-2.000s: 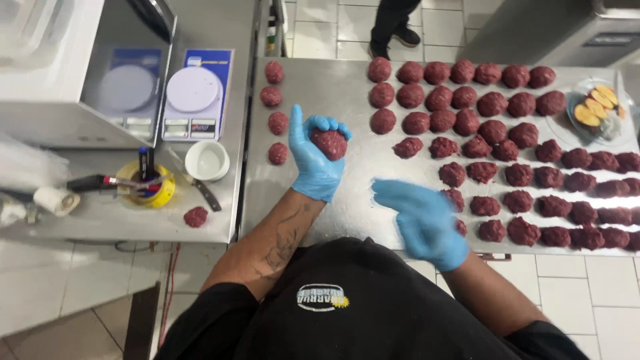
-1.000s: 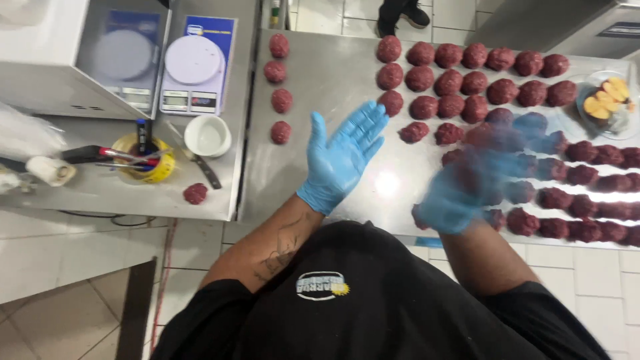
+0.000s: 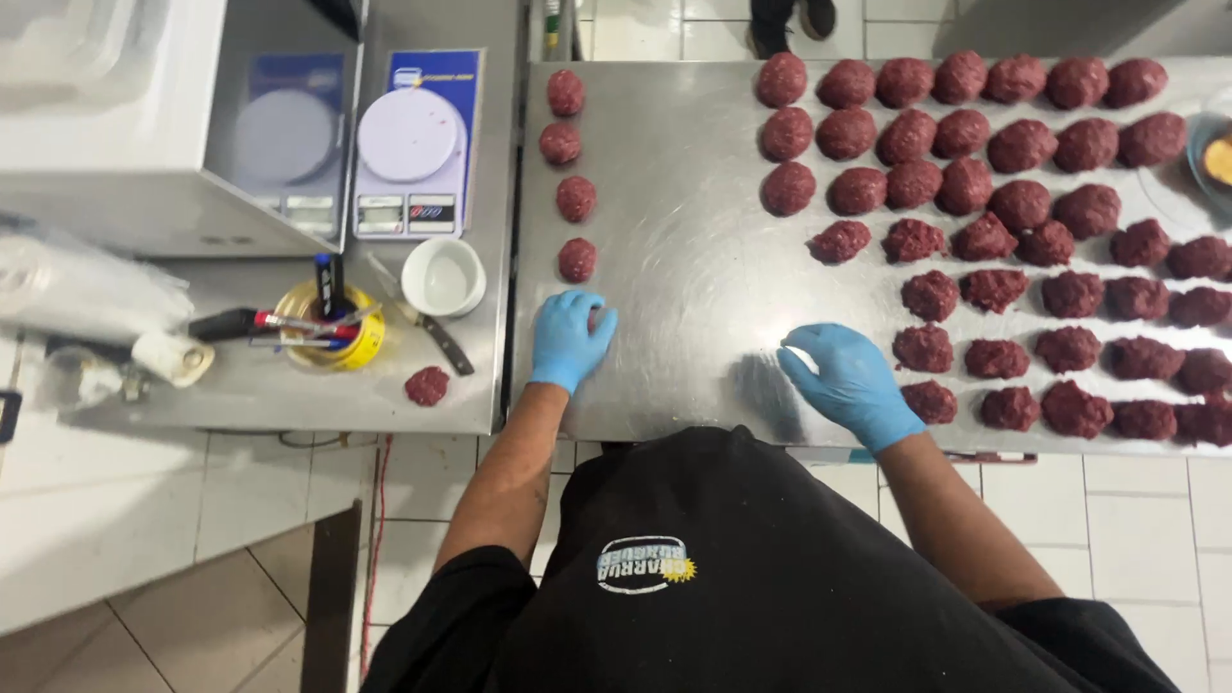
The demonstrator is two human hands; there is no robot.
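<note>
My left hand [image 3: 572, 339], in a blue glove, curls around a ball of raw ground meat [image 3: 599, 319] at the near end of the left column. Only a sliver of that ball shows between thumb and fingers. Beyond it, several smooth meat balls [image 3: 577, 260] line up on the steel table. My right hand [image 3: 839, 377], also blue-gloved, hovers over or rests on the table with fingers curved and a gap at the thumb; no meat shows in it. Just right of it are rough meat lumps [image 3: 923, 347]. Smoother balls [image 3: 788, 188] stand in rows farther back.
On the left steel counter [image 3: 472, 409] are a kitchen scale [image 3: 408, 135], a white ramekin [image 3: 444, 277], a knife [image 3: 445, 344], a yellow tape roll [image 3: 364, 348] holding pens, and a small meat piece [image 3: 427, 386]. A glass dish [image 3: 1203, 144] sits far right. Another person's shoe [image 3: 818, 17] shows beyond the table.
My left hand, open and empty a second ago, has moved left and nearer to me and now has a meat ball. The right hand, blurred over the rows before, has come left of the rough lumps.
</note>
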